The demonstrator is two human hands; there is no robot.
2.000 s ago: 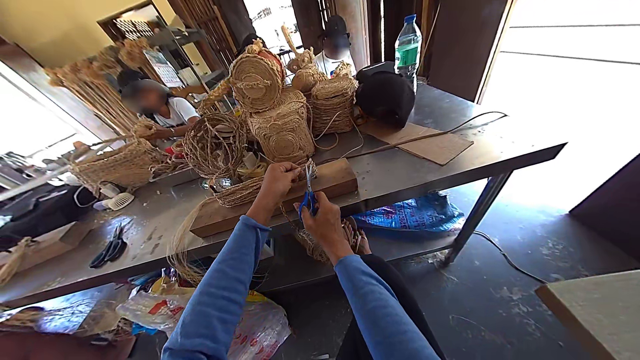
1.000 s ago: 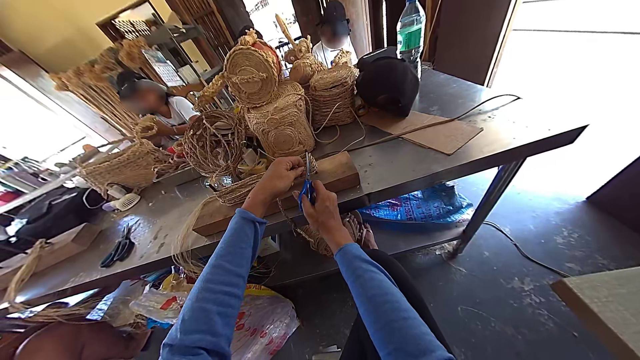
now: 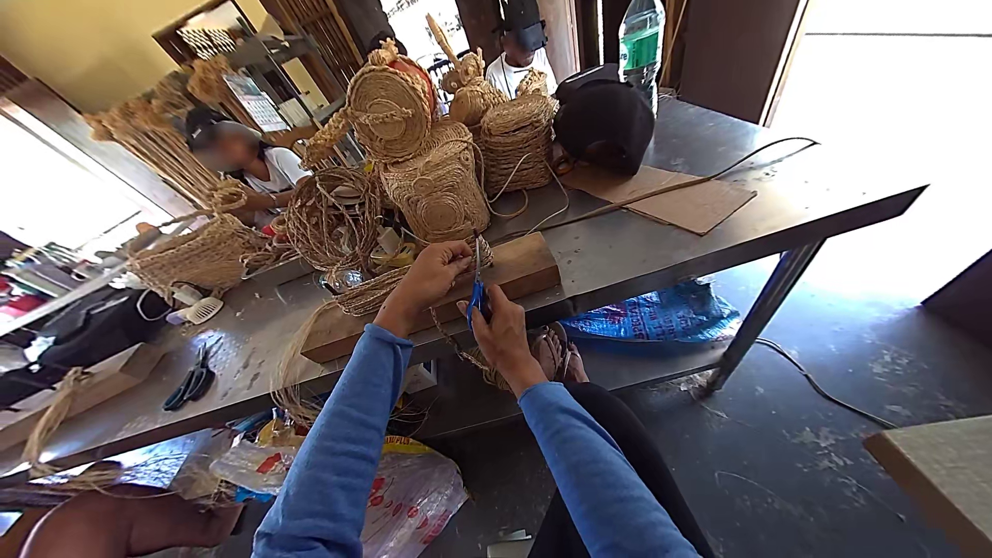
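Note:
Blue-handled scissors (image 3: pixel 477 298) point away from me, upright in my right hand (image 3: pixel 500 325), whose fingers close round the handles. Just left of the blades, my left hand (image 3: pixel 438 271) pinches the end of a braided fibre cord between thumb and fingers. Braided cord (image 3: pixel 449 337) hangs below my hands, over the edge of a wooden block (image 3: pixel 519 267). A bundle of twisted fibre strands (image 3: pixel 372 291) lies on the block beside my left wrist, with loose pale fibres (image 3: pixel 291 360) trailing off its left end.
Woven fibre figures (image 3: pixel 434 182), a coil of cord (image 3: pixel 329 217) and a black cap (image 3: pixel 604 124) stand behind my hands on the metal table (image 3: pixel 666 248). A plastic bottle (image 3: pixel 642 46) is beyond. Black-handled scissors (image 3: pixel 192 380) lie left. Two people sit across the table.
Both hands remain close together over the wooden block, the scissors still in my right hand. The person at the far left has shifted slightly.

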